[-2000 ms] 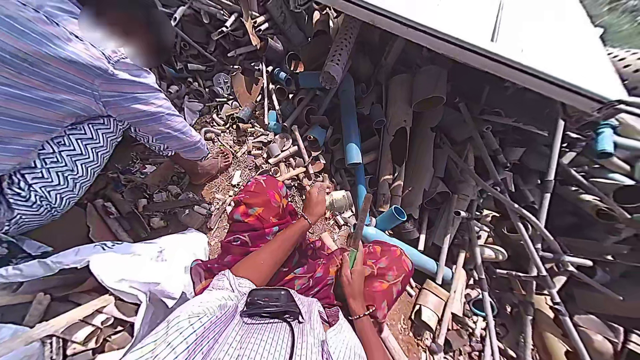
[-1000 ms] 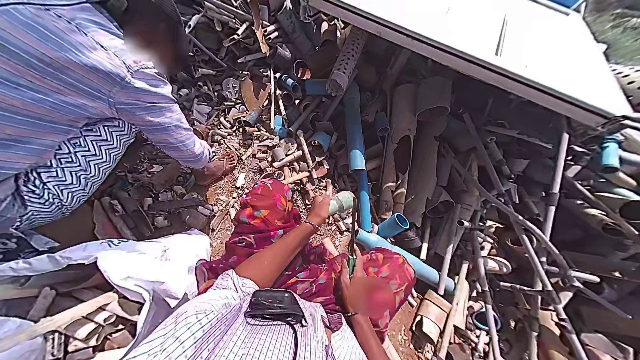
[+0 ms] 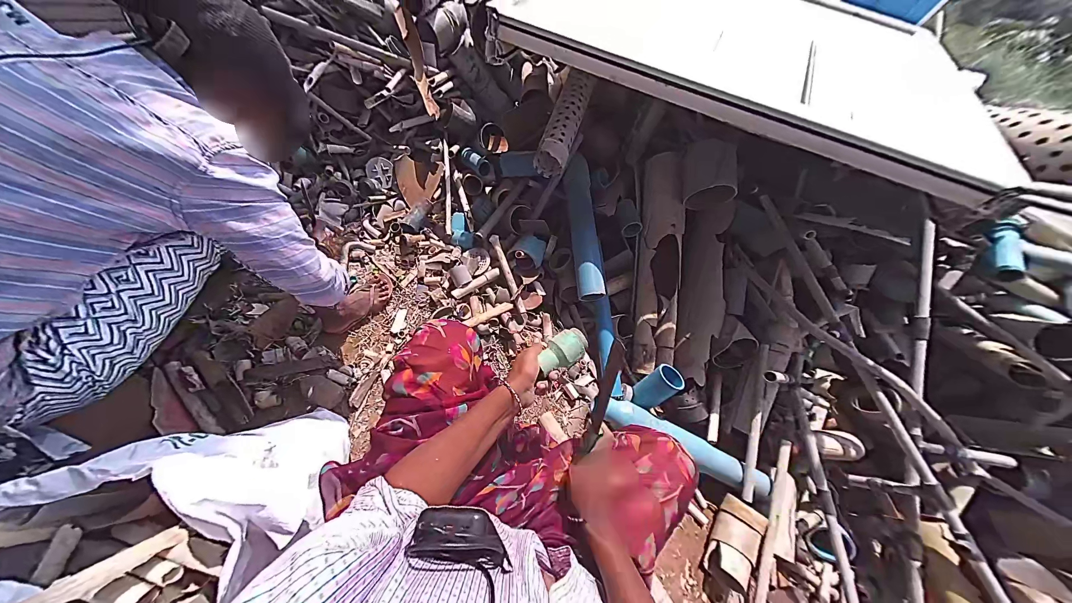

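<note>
My left hand (image 3: 525, 375) grips one end of a pale green plastic pipe fitting (image 3: 563, 352) just beyond my knees. My right hand (image 3: 599, 477), partly blurred, is closed around the lower end of a long, dark, flat blade-like tool (image 3: 606, 389), which points up and away. The tool stands a little to the right of the fitting, apart from it. Under my forearms lies red patterned cloth (image 3: 435, 368) over my legs. A blue pipe (image 3: 687, 444) runs by my right knee, with a short open blue branch (image 3: 658, 385).
A co-worker in a striped shirt (image 3: 100, 167) crouches at the left, reaching toward the scrap. A white sack (image 3: 260, 477) lies at lower left. Heaped pipes, including a perforated pipe (image 3: 565, 121), fill the right side beneath a large white panel (image 3: 754, 75). Small fittings litter the ground ahead.
The blade-like tool in my right hand has changed its tilt, and the hand sits lower on my lap. My left hand still holds the green fitting.
</note>
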